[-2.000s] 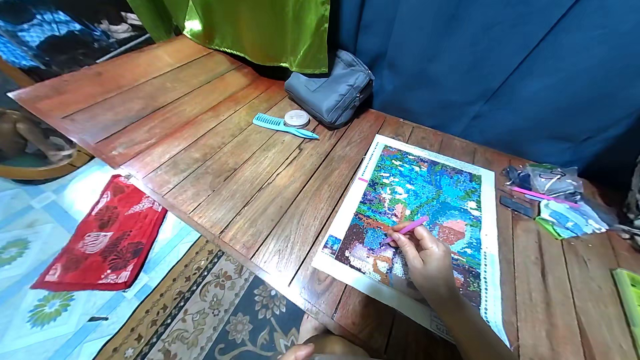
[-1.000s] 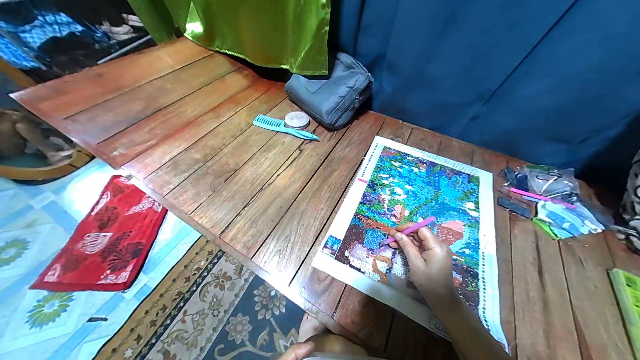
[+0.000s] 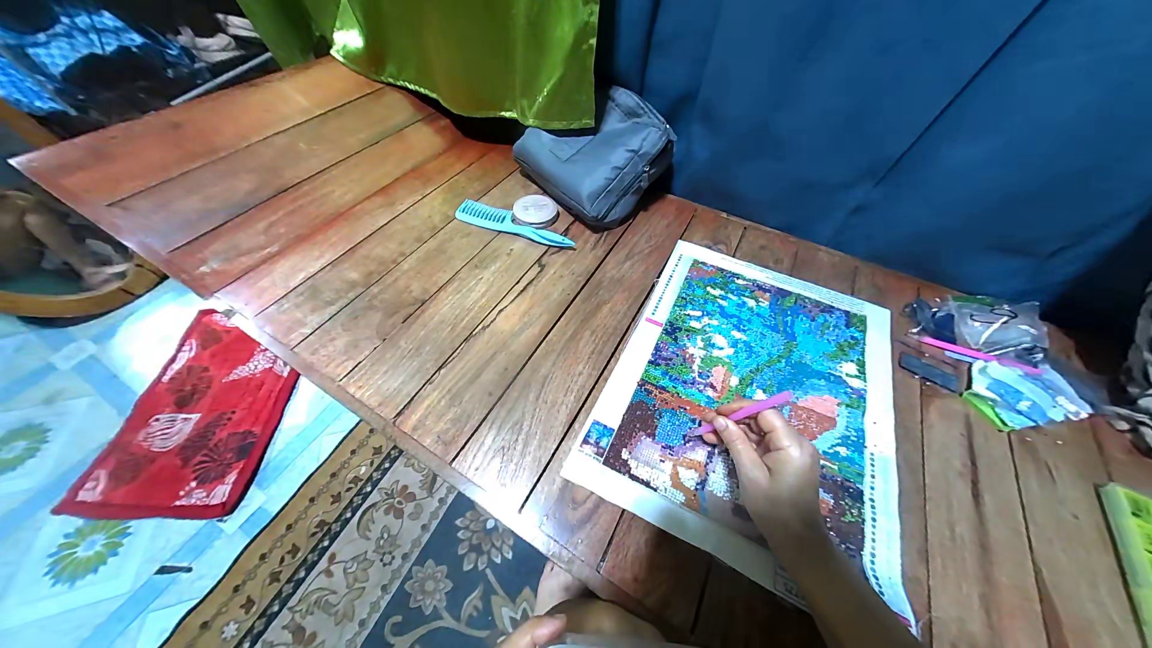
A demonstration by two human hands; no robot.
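My right hand [image 3: 765, 459] grips a pink diamond-painting pen [image 3: 747, 410], its tip at the lower left part of a diamond painting canvas [image 3: 774, 333]. The canvas lies flat on the wooden table, with a white printed margin around a picture in blue, green, brown and white. At the bottom edge of the view, part of my left hand [image 3: 535, 633] shows below the table edge, by my leg; whether it holds anything cannot be made out.
On the wooden table [image 3: 486, 360] lie a turquoise comb [image 3: 513, 225], a round container [image 3: 535, 211], a grey pouch [image 3: 598, 162], plastic bags [image 3: 999, 328], a second pink stick [image 3: 981, 355] and a green tray [image 3: 1129, 540]. A folded red cloth [image 3: 184, 418] lies left, beyond the table edge.
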